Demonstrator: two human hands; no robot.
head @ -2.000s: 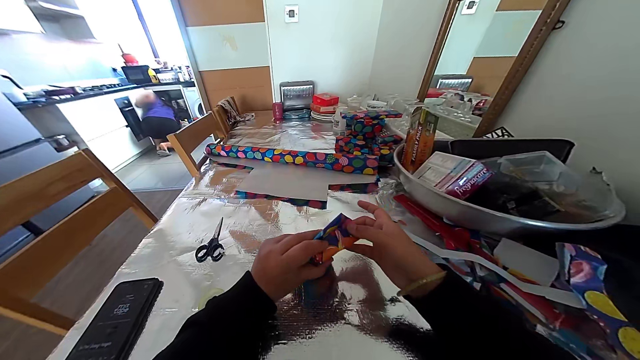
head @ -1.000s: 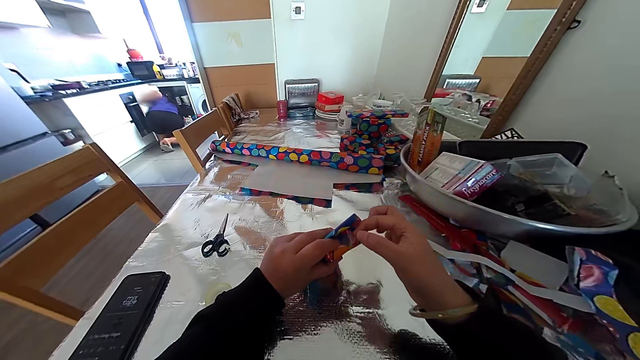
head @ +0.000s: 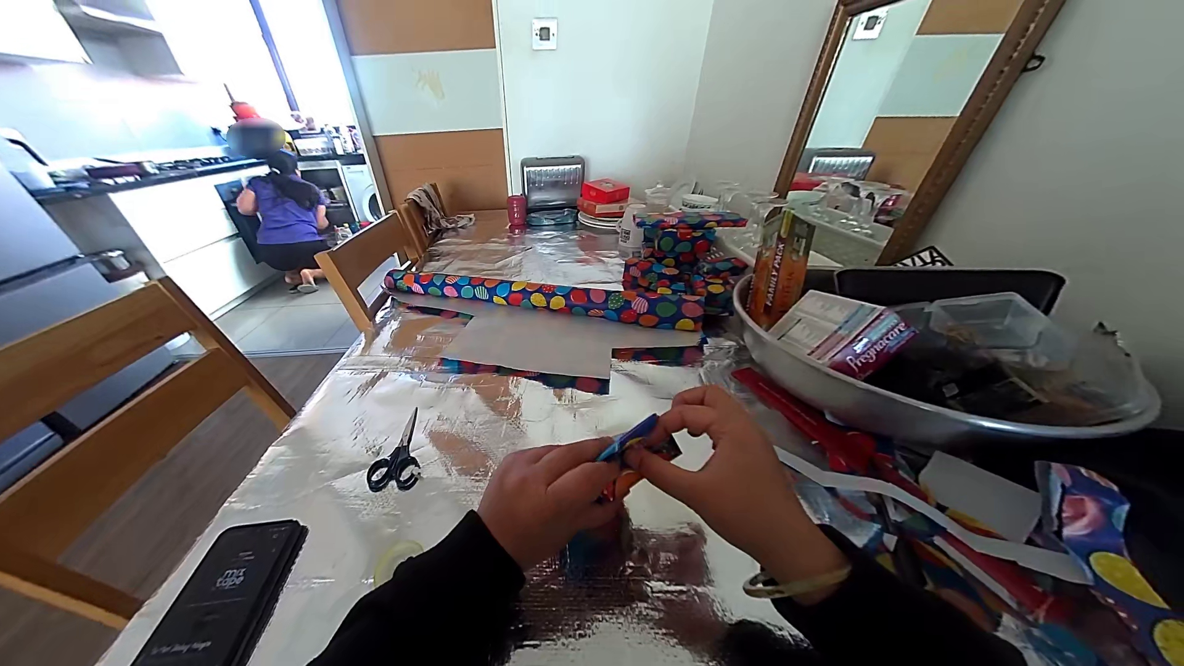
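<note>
My left hand [head: 555, 495] holds a small item covered in patterned wrapping paper [head: 634, 449], low over the shiny foil-like table cover. My right hand [head: 726, 453] pinches the paper's edge at the item's right end; most of the item is hidden by my fingers. Black-handled scissors [head: 396, 462] lie to the left of my hands, points away from me. Farther back, a roll of balloon-patterned wrapping paper [head: 555, 301] lies across the table, with a sheet showing its pale underside [head: 536, 342] in front of it.
A phone [head: 222, 592] lies at the near left, beside wooden chairs [head: 120, 338]. At right, a large metal basin [head: 869, 402] holds boxes and plastic containers, above paper scraps [head: 980, 495]. Wrapped parcels [head: 680, 245] are stacked behind. A person [head: 287, 217] crouches in the kitchen.
My right fingers have shifted on the paper from spread to pinching its edge. My left hand has kept its hold. The crouching person's head and torso have turned or risen somewhat.
</note>
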